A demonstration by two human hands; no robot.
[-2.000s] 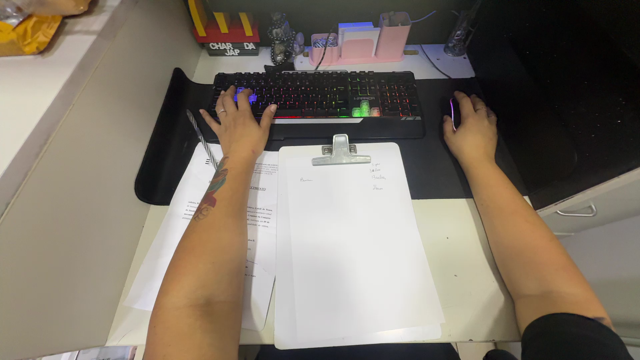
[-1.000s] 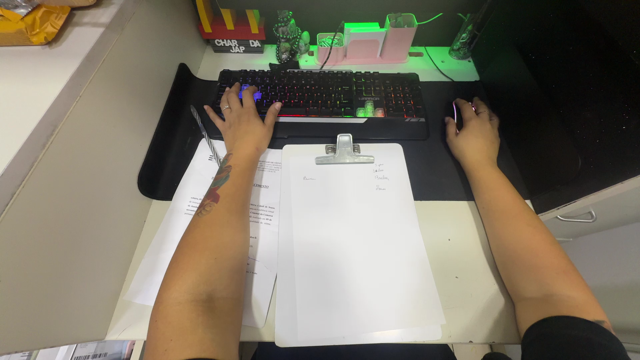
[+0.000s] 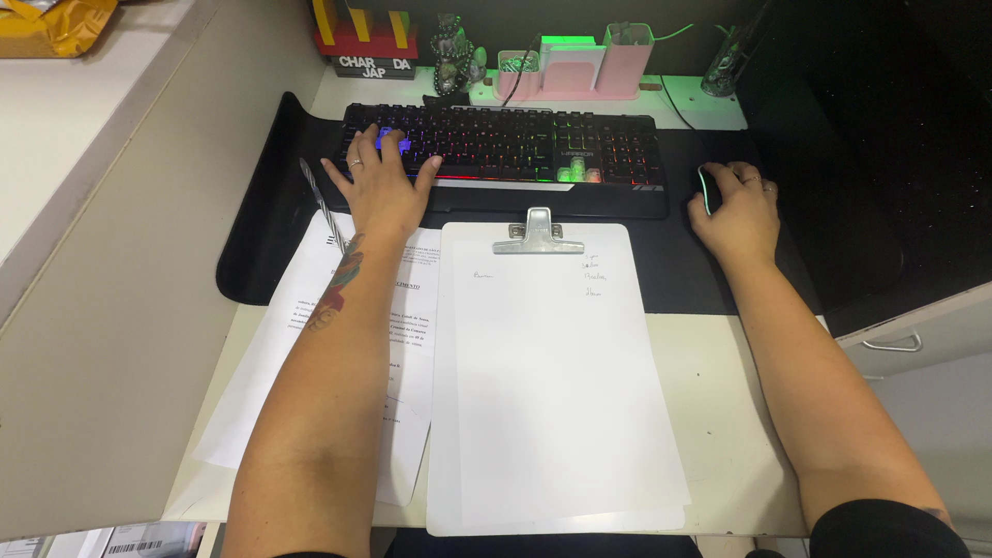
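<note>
My left hand (image 3: 384, 182) rests with spread fingers on the left end of a black backlit keyboard (image 3: 496, 143), its fingertips on the keys. My right hand (image 3: 738, 205) lies over a computer mouse (image 3: 704, 190), which is mostly hidden; only its lit left edge shows. Both devices are on a black desk mat (image 3: 690, 279). Below the keyboard lies a white clipboard (image 3: 443, 465) with a metal clip (image 3: 539, 236) holding paper sheets (image 3: 558, 387) that bear a little handwriting. Printed sheets (image 3: 271, 387) lie partly under my left forearm, with a silvery pen (image 3: 322, 203) across their top.
A pink desk organizer (image 3: 573, 74), dark beaded figurine (image 3: 449, 58), red and black letter sign (image 3: 376, 46) and patterned cup (image 3: 722, 70) stand behind the keyboard. A dark glossy panel (image 3: 876, 155) rises at right. A yellow package (image 3: 50, 27) sits on the upper left shelf.
The light on the organizer has turned green since the earliest frame. The fingers of my left hand have shifted slightly on the keys. My right hand stays on the mouse.
</note>
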